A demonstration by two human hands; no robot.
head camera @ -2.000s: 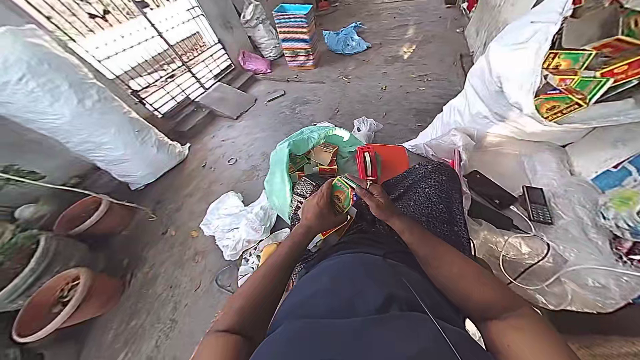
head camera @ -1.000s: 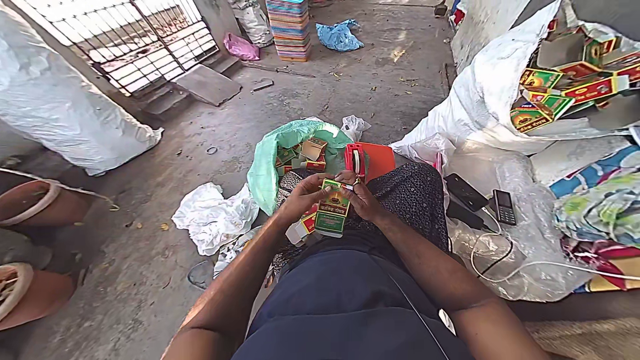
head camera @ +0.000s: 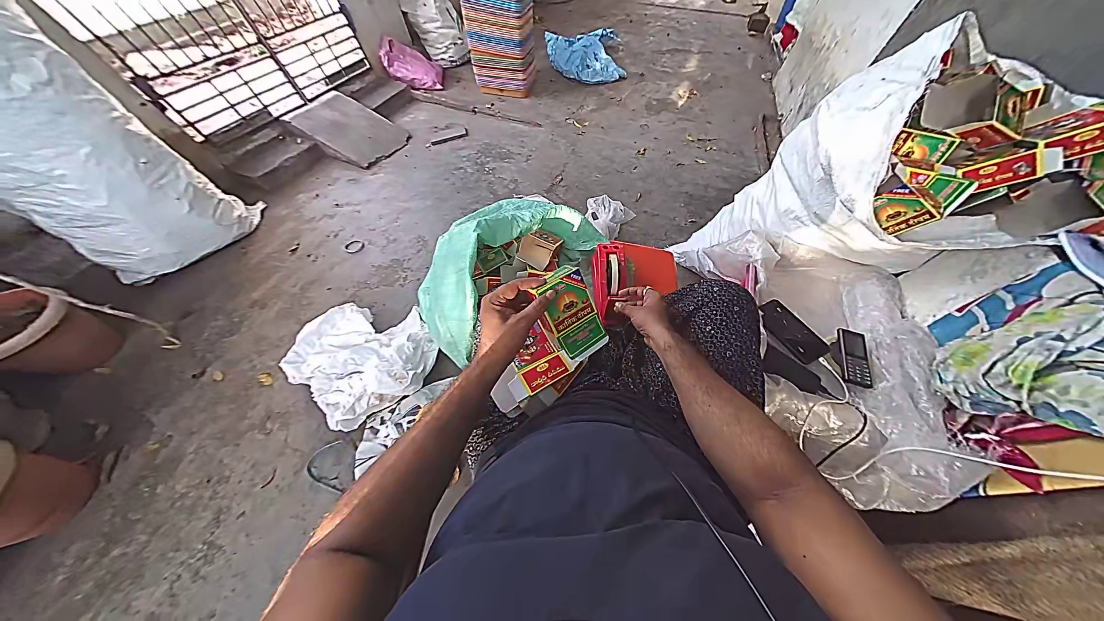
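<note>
My left hand grips a green, red and yellow printed cardboard box by its upper left edge, above my lap. Other printed card pieces lie beneath it on the lap. My right hand has thumb and fingers together at the red rim of an orange-red container, by a pale strip on that rim; whether it pinches anything is too small to tell. Beyond the left hand stands a green plastic bag with small boxes inside.
A white sack at the right spills printed cartons. Two phones and a white cable lie on clear plastic beside my right leg. Crumpled white plastic is on the floor at left, near terracotta pots.
My right hand has moved off the printed box to the container's rim. The left hand keeps the box, which both hands were at a second ago.
</note>
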